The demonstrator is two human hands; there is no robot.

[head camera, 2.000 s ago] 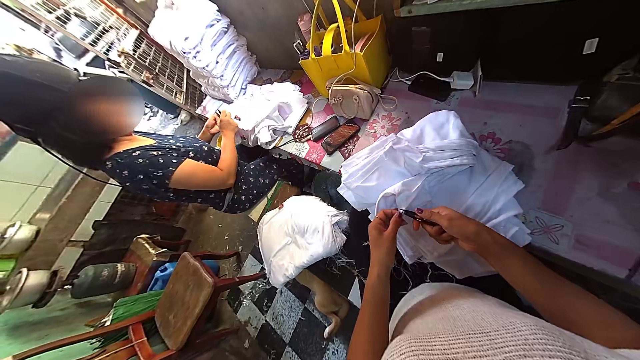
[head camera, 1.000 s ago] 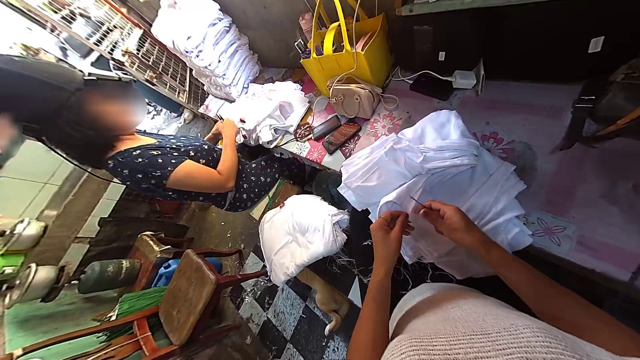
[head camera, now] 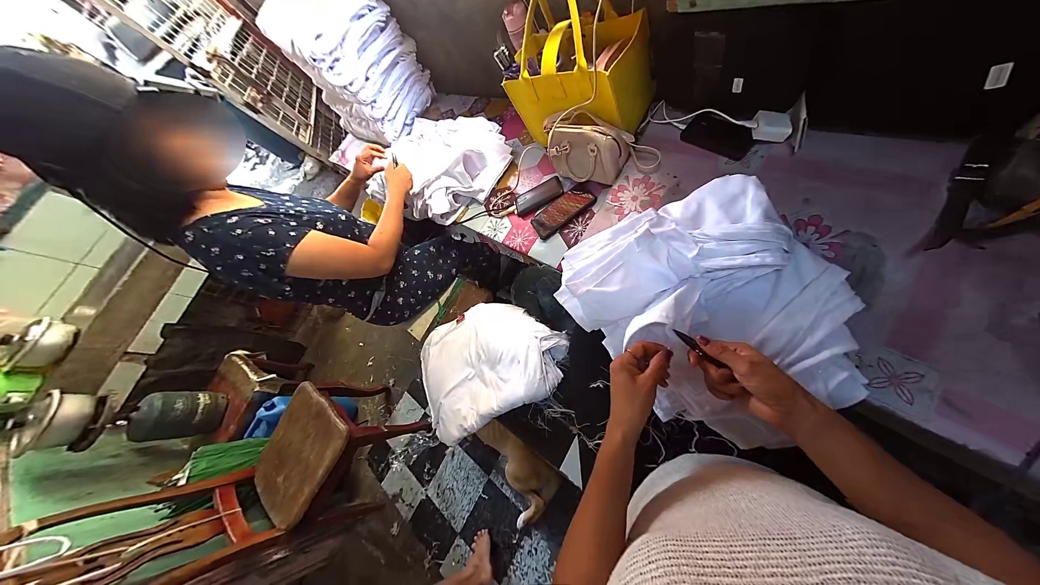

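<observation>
A heap of white fabric pieces [head camera: 731, 268] lies on the table in front of me, its near edge hanging over the table's side. At that edge my left hand [head camera: 640, 378] pinches the white cloth between thumb and fingertips. My right hand [head camera: 743, 375], just to the right, is closed around a small dark thread snipper [head camera: 697, 348], whose pointed tip is directed at the cloth near my left fingers. Loose white threads hang below my hands.
A co-worker [head camera: 301, 244] handles another white pile [head camera: 455, 166]. Yellow bag [head camera: 609, 89], beige handbag [head camera: 587, 150], phone [head camera: 563, 213] and charger [head camera: 772, 126] are on the table. A white bundle [head camera: 491, 366], wooden chair [head camera: 301, 455] and animal [head camera: 524, 467] are below.
My right hand has turned, and the snipper now points up and left toward the cloth. My left hand stays near the same edge of the pile.
</observation>
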